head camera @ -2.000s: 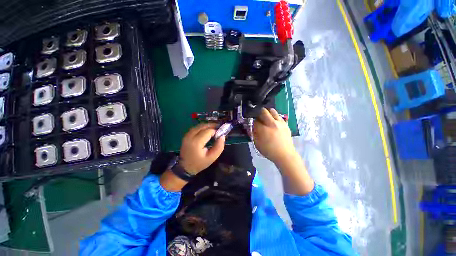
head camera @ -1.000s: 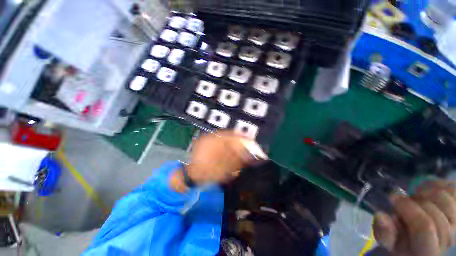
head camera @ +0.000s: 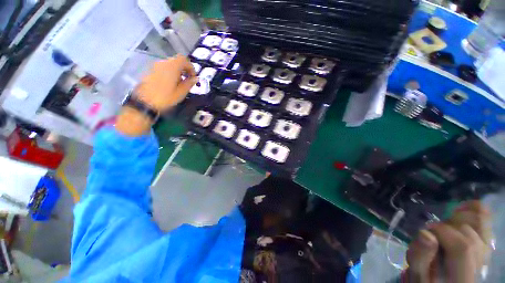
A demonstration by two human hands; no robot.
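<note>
My left hand is over the left part of the black blister tray, its fingertips at a whitish metal housing; whether it grips the housing cannot be told. Square silver housings with round centre holes sit in rows in the tray, one alone at the lower left of the rows. My right hand is blurred at the lower right, fingers curled, beside the black clamp fixture. What it holds cannot be told.
Stacked black trays stand behind the working tray, with white paper hanging beside them. A blue case is at the back right, with a finned metal block before it. A grey-white machine is at the left.
My left hand has moved left and up from the tray's front edge, where it held a housing. A housing now shows at the lower left of the rows. My right hand stays by the fixture.
</note>
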